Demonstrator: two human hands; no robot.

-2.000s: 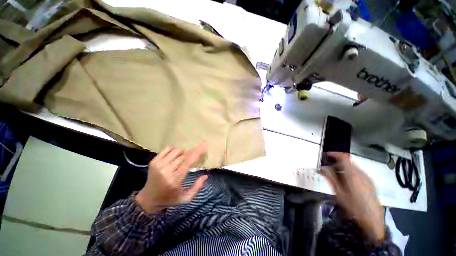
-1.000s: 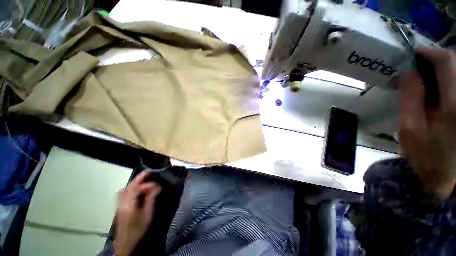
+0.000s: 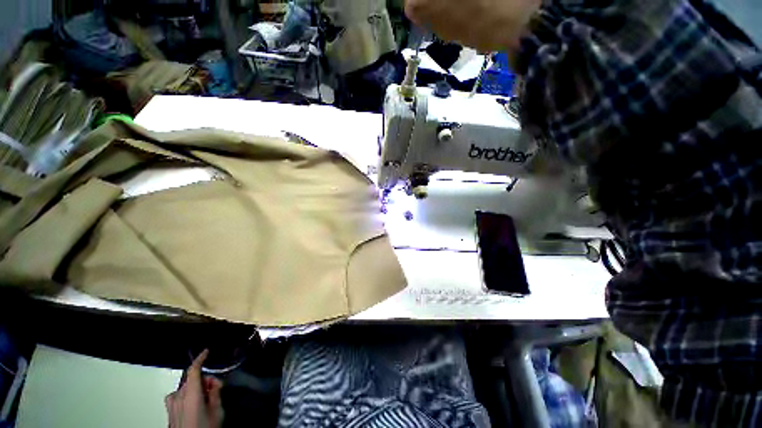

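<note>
The khaki garment panel (image 3: 242, 242) lies on the white machine table, its right edge at the lit needle area (image 3: 393, 203). A curved seam shows near its lower right corner. My left hand (image 3: 196, 399) is low at the bottom edge, below the table, partly cut off, with a finger raised and nothing seen in it. My right hand (image 3: 476, 18) is at the top edge above the sewing machine head (image 3: 455, 134), cut off by the frame; its fingers are mostly hidden. The smartphone (image 3: 502, 252) lies dark on the table right of the needle.
A tied bundle of khaki pieces (image 3: 46, 117) stands at the far left. A pale green board (image 3: 92, 393) is at lower left. A white basket (image 3: 280, 63) and hanging khaki cloth (image 3: 358, 33) are behind the table. Black shears handles (image 3: 612, 256) lie at the table's right end.
My right hand has moved from the phone, past the machine's right side, to above the machine head. My left hand has dropped from the panel's edge to below the table. The view has tilted up.
</note>
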